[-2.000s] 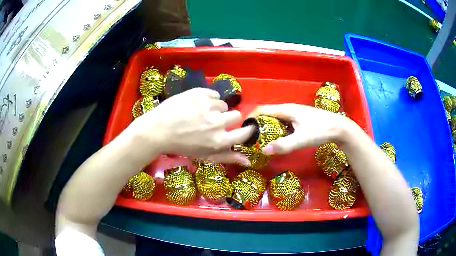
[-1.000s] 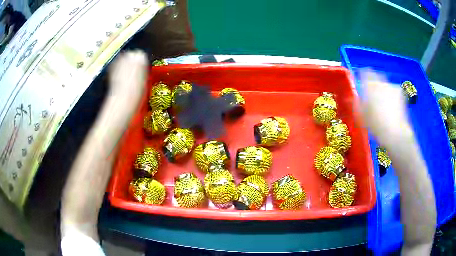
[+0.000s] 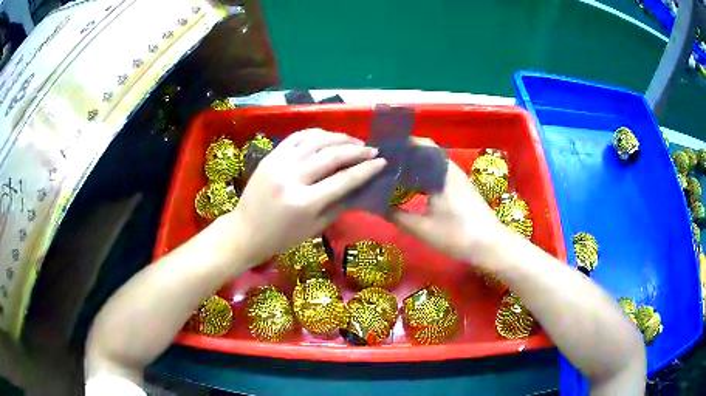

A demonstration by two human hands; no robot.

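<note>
My left hand (image 3: pixel 298 182) pinches a flat matte black lining piece (image 3: pixel 395 158) with several arms, above the red tray (image 3: pixel 341 352). My right hand (image 3: pixel 453 213) is against the piece's right side, around a gold shell (image 3: pixel 402 196). Only a sliver of that shell shows beneath the black piece; its mouth is hidden. Several ribbed gold shells lie in the tray, such as one on its side (image 3: pixel 373 263) below my hands, with others along the left, front and right sides.
A blue tray (image 3: pixel 619 186) at right holds several shells. A large carton (image 3: pixel 85 85) with a paw-print border stands at left. Small black pieces (image 3: pixel 313 97) lie behind the red tray. More gold shells (image 3: pixel 689 182) are at the far right. A grey post (image 3: pixel 672 58) stands at the upper right.
Both hands were apart and empty over the tray's sides; they have come together above its middle. The black piece has left the tray floor and is held with a shell.
</note>
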